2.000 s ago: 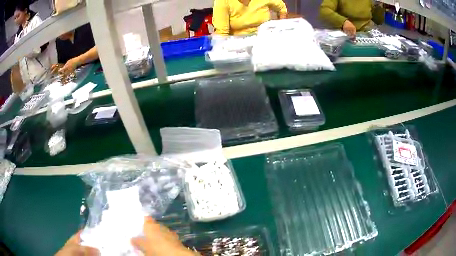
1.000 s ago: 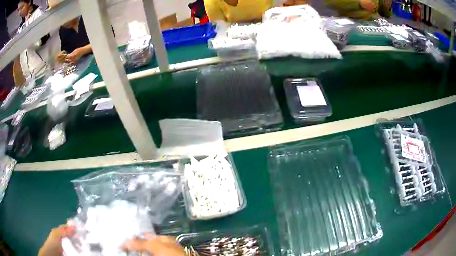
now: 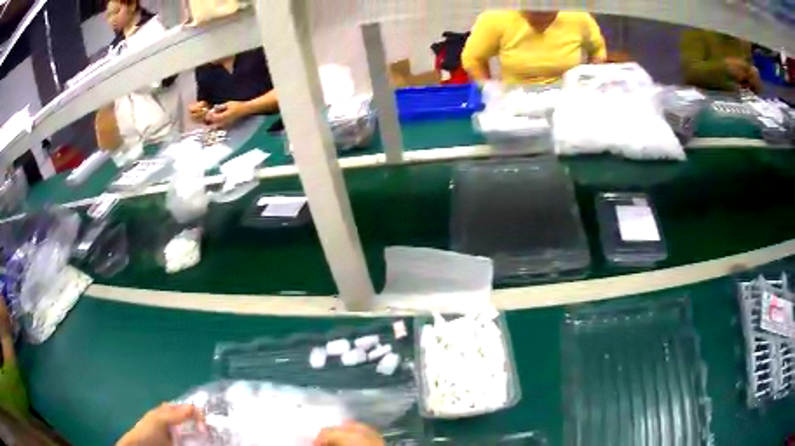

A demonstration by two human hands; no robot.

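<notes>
My left hand is at the bottom left, its fingers closed on the left end of a crinkly clear bag with white contents. My right hand is at the bag's right end, partly cut off by the bottom edge; its fingers are partly hidden and blurred, so its hold is unclear. Several white plastic caps lie loose on a clear ribbed tray just behind the bag. A clear box heaped with slim white parts stands to the right of that tray.
A clear ribbed tray lies at the right, with a tray of assembled pieces beyond it. A metal post rises behind the work. Dark stacked trays and a labelled box lie further back. People sit opposite.
The view has swung left, so things appear further right. The bag has moved off the tray toward me, and loose white caps now show on the tray. The metal shafts have left the picture.
</notes>
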